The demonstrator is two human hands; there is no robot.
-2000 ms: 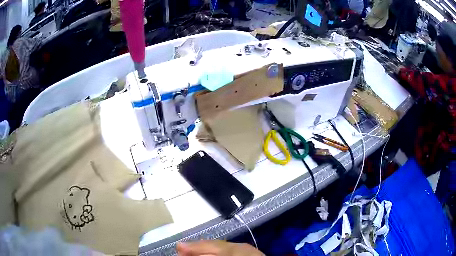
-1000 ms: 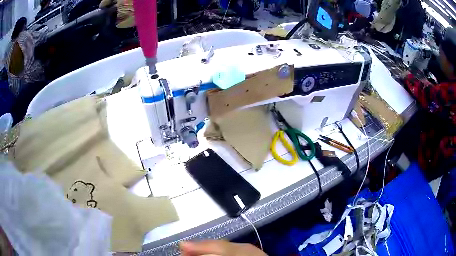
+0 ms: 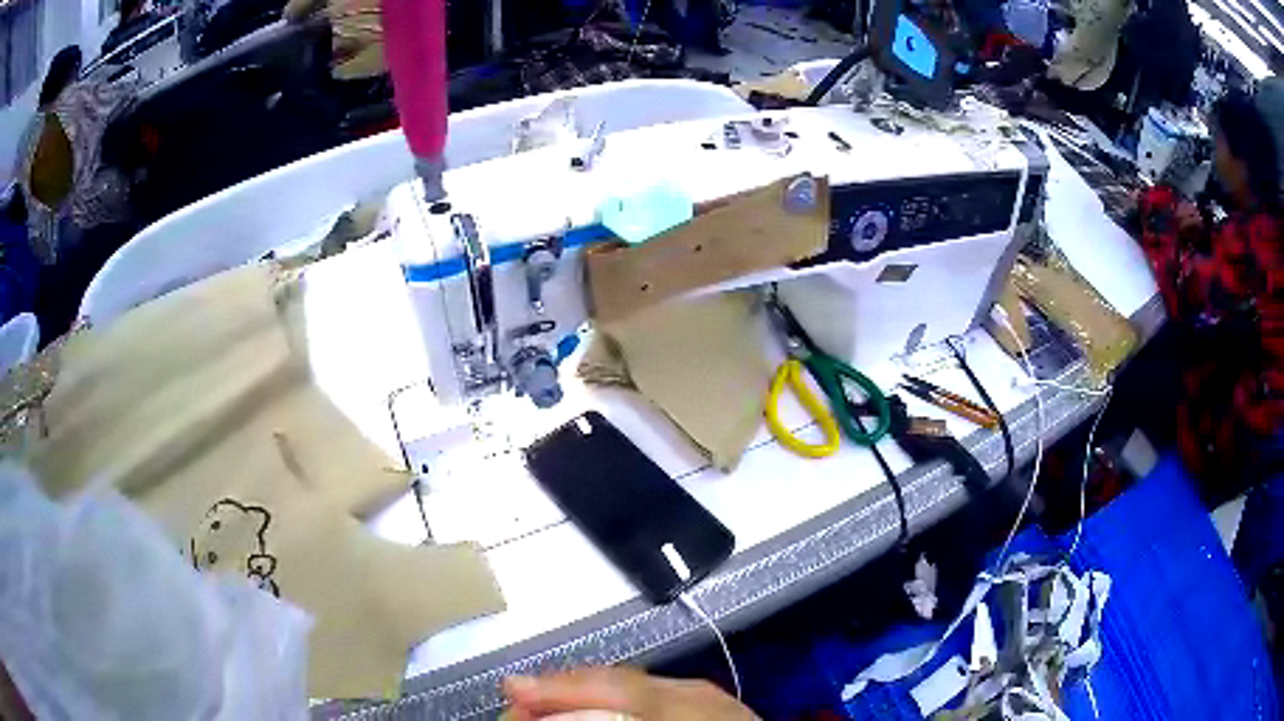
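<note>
Beige fabric panels [image 3: 423, 585] with a dark cartoon cat outline lie on the table left of the needle area. A crumpled whitish plastic bag [image 3: 141, 606] covers their lower left part. A sliver of skin shows beside the bag at the lower left edge; whether my left hand grips the bag is hidden. My right hand [image 3: 620, 694] is at the bottom edge, cut off by the frame, below the table's front edge; its grip cannot be told. A black phone [image 3: 630, 507] with a white cord lies on the table in front of the sewing machine [image 3: 676, 169].
Scissors [image 3: 803, 409] with yellow and green loops and thread snips [image 3: 951, 403] lie right of the phone. A small beige piece [image 3: 690, 373] lies under the machine arm. Fabric strips [image 3: 1014, 634] lie on blue material at lower right. A person in red check [image 3: 1225, 296] is at the right.
The plastic bag has risen at the lower left and now covers part of the cat outline. The view has shifted slightly. My right hand stays at the bottom edge.
</note>
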